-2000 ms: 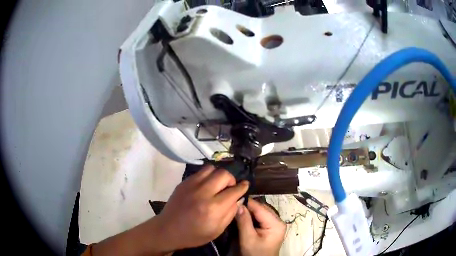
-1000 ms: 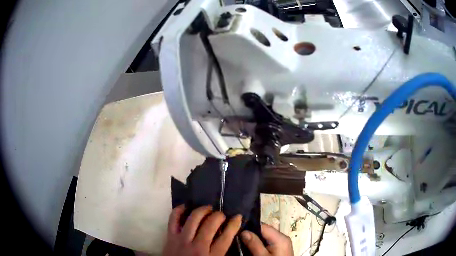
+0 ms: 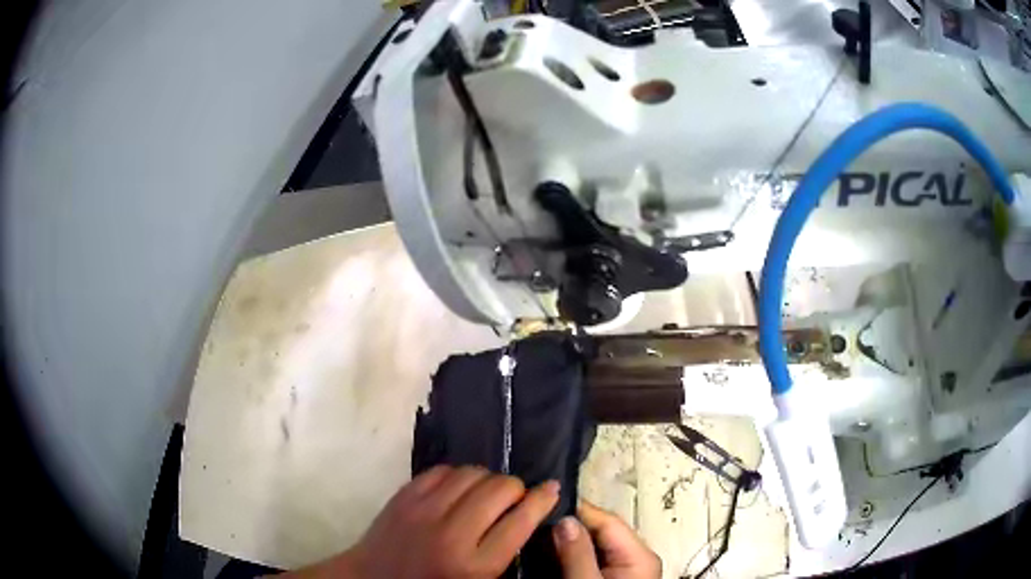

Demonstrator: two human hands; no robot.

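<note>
The black fabric workpiece (image 3: 548,424) lies flat from the needle area down toward me, its left edge ragged. A silvery zipper (image 3: 507,418) runs down its middle, with a bright slider near the top. The fabric's upper right edge is at the presser foot area (image 3: 582,328), below the black linkage (image 3: 605,271). My left hand (image 3: 452,523) presses on the lower part of the fabric, fingers bent over it. My right hand (image 3: 605,545) pinches the fabric's lower right edge with thumb and fingers; it is partly cut off by the bottom edge.
The white machine head (image 3: 701,147) spans the upper view. A brass-brown bar (image 3: 724,345) and dark brown plate (image 3: 637,394) run right from the needle. A blue gooseneck lamp (image 3: 774,283) hangs at right. Small thread snips (image 3: 712,455) and thread scraps lie on the stained cream tabletop (image 3: 305,396).
Two seconds ago the fabric was bunched under my hands at the needle. It now lies spread with the zipper showing, and both hands are lower. Since one second ago, my left hand has shifted slightly.
</note>
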